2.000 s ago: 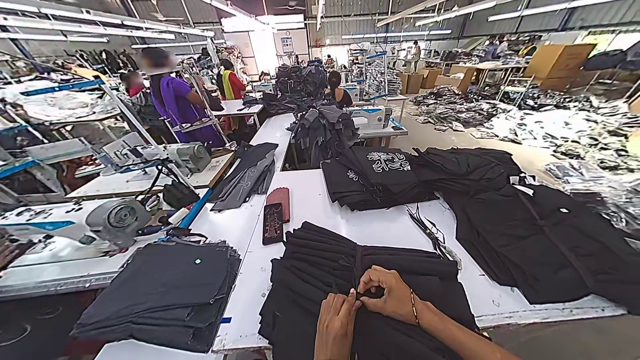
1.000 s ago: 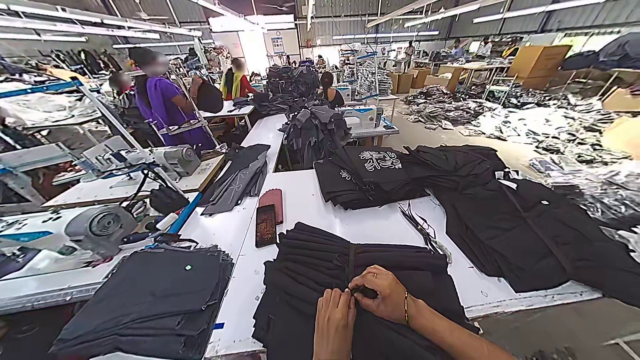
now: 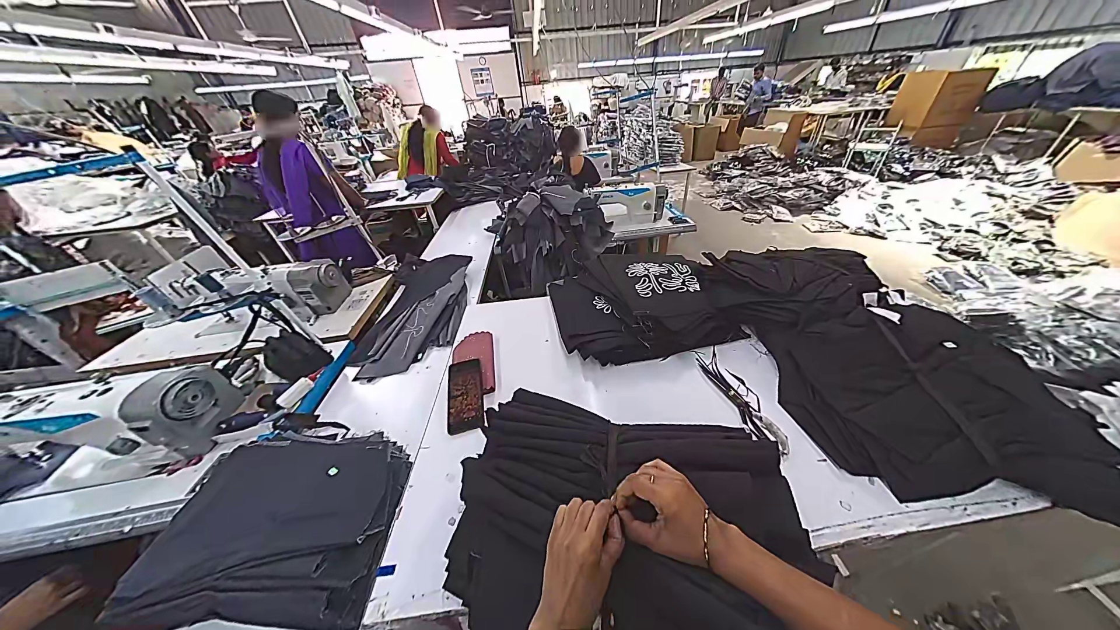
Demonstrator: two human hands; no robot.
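A bundle of black fabric pieces [image 3: 525, 490] lies on the white table in front of me, with a dark fabric strip [image 3: 612, 451] running across it. My left hand [image 3: 579, 551] pinches part of the strip between thumb and fingers at the middle of the bundle. Touching it, my right hand [image 3: 665, 512] grips the strip too, its fingers curled; what lies inside them is mostly hidden. A bangle circles the right wrist. Beyond the bundle are a smartphone [image 3: 465, 396] and a red case [image 3: 475, 359]. A cluster of loose dark strips [image 3: 739, 398] lies behind the bundle's right side.
Dark cut pieces [image 3: 262, 525] are stacked at left, near another person's hand [image 3: 42, 602]. Printed black pieces [image 3: 634, 306] and a tied black bundle [image 3: 927, 394] lie at right. Sewing machines [image 3: 179, 402] stand left; a person in purple [image 3: 302, 192] is behind them.
Both hands stay together at the strip, with small changes in the fingers. Another person's hand now shows at the lower left edge.
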